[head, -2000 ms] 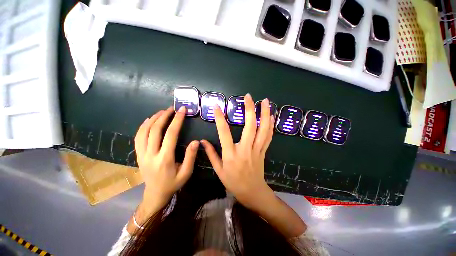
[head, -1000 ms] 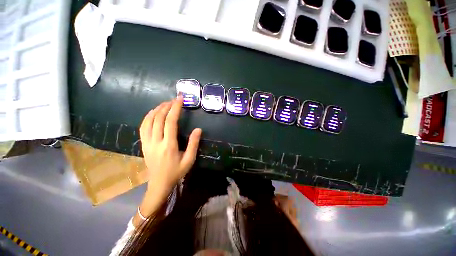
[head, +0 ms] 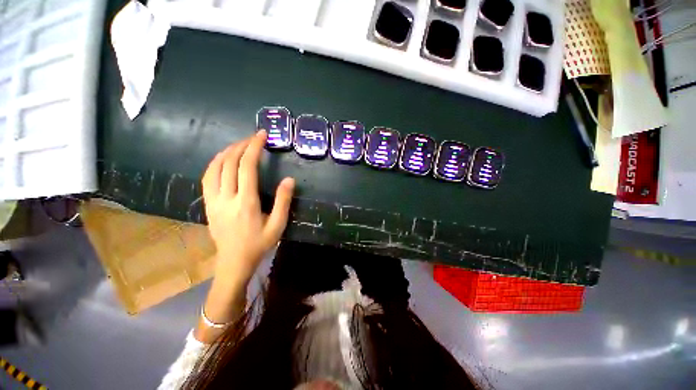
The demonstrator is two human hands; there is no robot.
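Note:
Several strapless smartwatches lie side by side in a row on the dark green mat [head: 221, 84], their screens lit purple-blue with lines. My left hand [head: 243, 199] is palm down at the left end of the row. Its index fingertip touches the lower left part of the leftmost watch [head: 275, 126]; the thumb is spread away and the hand holds nothing. The second watch [head: 312, 135] shows fewer marks than the others. My right hand is not in view. A white tray [head: 347, 47] behind the row holds several dark watches [head: 442, 39] in its right pockets.
An empty white tray [head: 57, 99] is at left, beside a crumpled white wipe [head: 136, 57]. At right are a dotted sheet [head: 586, 42], yellow paper [head: 629, 84], a pen [head: 581, 126] and a red box [head: 639, 167]. Below the bench are cardboard [head: 149, 255] and a red basket [head: 515, 293].
My right hand has left the row and the picture. My left index finger stays at the leftmost watch, whose screen changed from a bright display to lines. The view has shifted slightly.

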